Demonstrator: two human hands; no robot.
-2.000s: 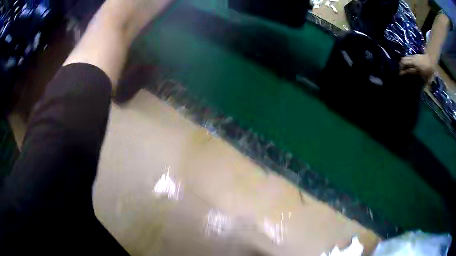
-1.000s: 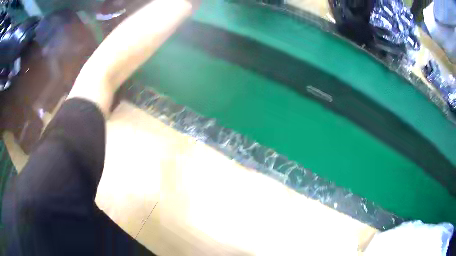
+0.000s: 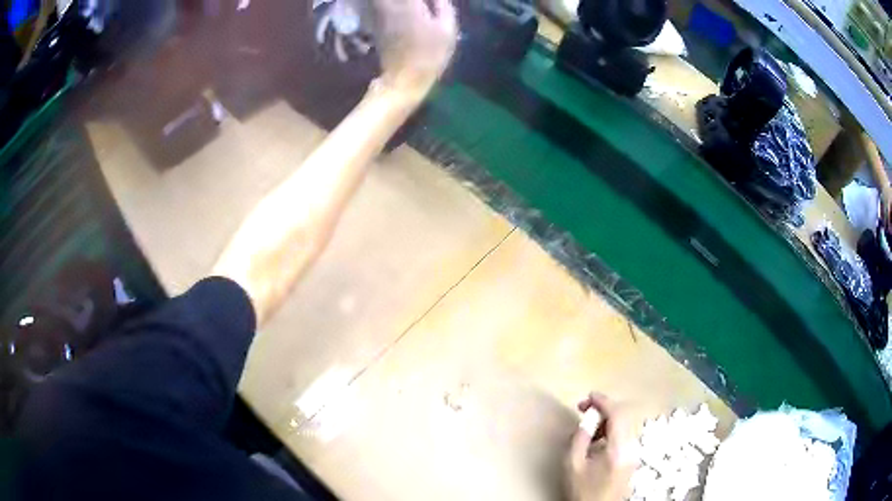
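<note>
My left hand [image 3: 419, 44] is at the top of the view, blurred, at the end of my bare forearm, against dark blurred items. Its fingers are partly cut off, so its grip cannot be told. My right hand [image 3: 595, 455] is low in the view, just left of a pile of small white strips [image 3: 675, 455] on the tan bench [image 3: 440, 323]. An off-white patch shows at one of its fingertips, a finger wrap or a strip; I cannot tell which. A blurred black unit [image 3: 342, 73] with pale marks lies beside my left hand.
A puffy white bag [image 3: 773, 460] stands right of the strips. The green conveyor belt [image 3: 626, 225] runs beyond the bench. Black fans [image 3: 621, 24] and shiny plastic wrapping [image 3: 782, 161] lie across it. Dark shiny items [image 3: 59, 333] are at lower left.
The view has shifted, showing more bench. My right hand and the whole strip pile have come into view at lower right. My left hand now shows at the top, where earlier it was cut off.
</note>
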